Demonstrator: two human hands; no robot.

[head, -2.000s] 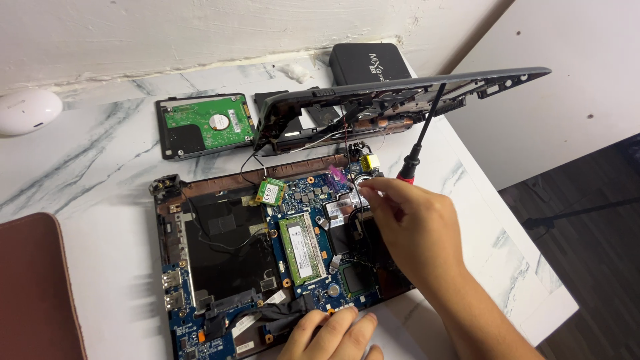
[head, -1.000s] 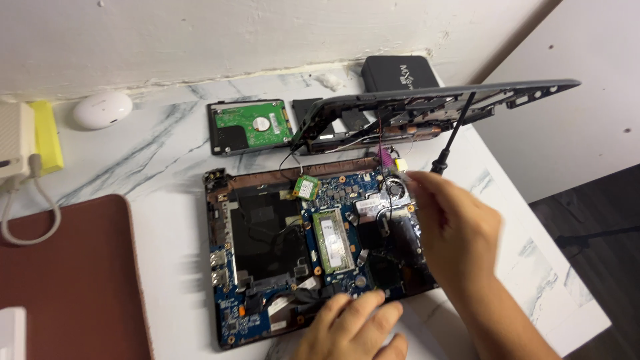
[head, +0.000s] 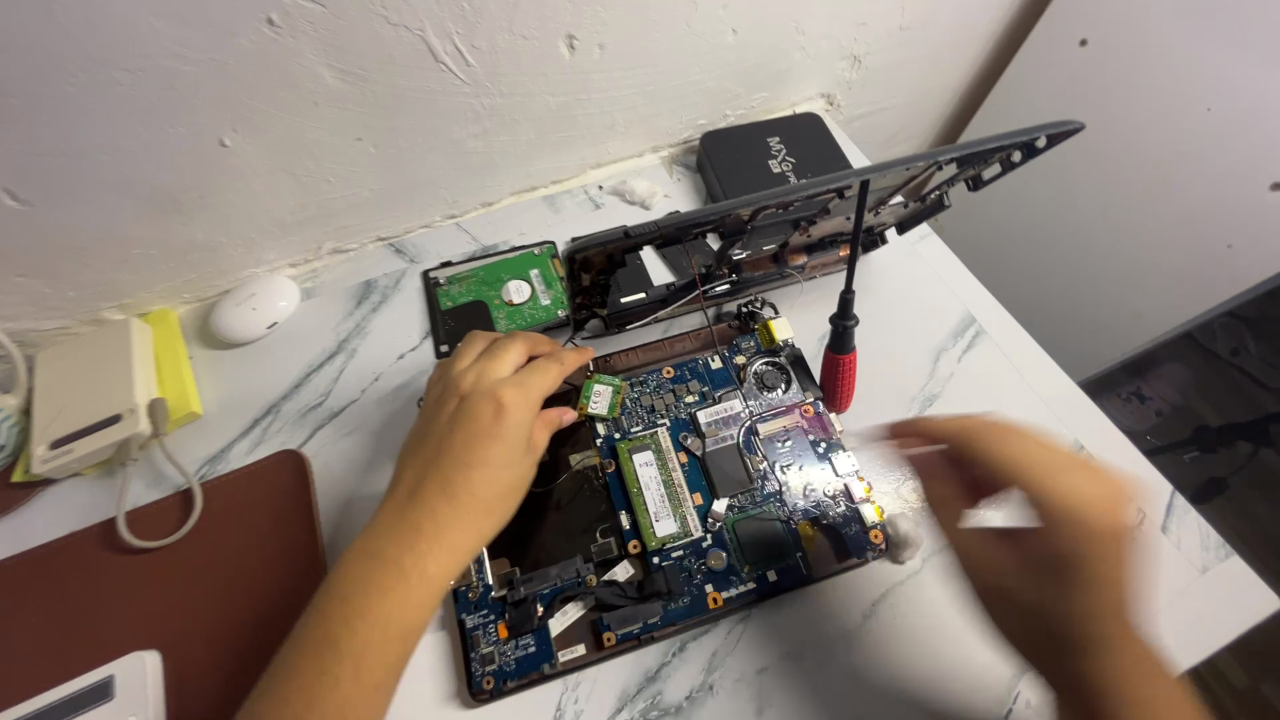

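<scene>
An opened laptop base with a blue motherboard lies on the marble-patterned table. My left hand is over its upper left part, thumb and forefinger beside a small green wireless card; whether they pinch it or a cable is unclear. My right hand, blurred, is right of the base, with something thin and pale at its fingertips, too blurred to name. A memory module sits mid-board, a cooling fan at the upper right. A red-handled screwdriver stands upright beside the base, its shaft against the raised laptop cover.
Behind the base lie a hard drive with green circuit board and a black box. At left are a white rounded case, a white device with cable and a brown mat. White fluff touches the base's right edge.
My left hand has moved from the base's front edge to the wireless card. My right hand has moved away from the board's upper right, out to the right. The view has shifted.
</scene>
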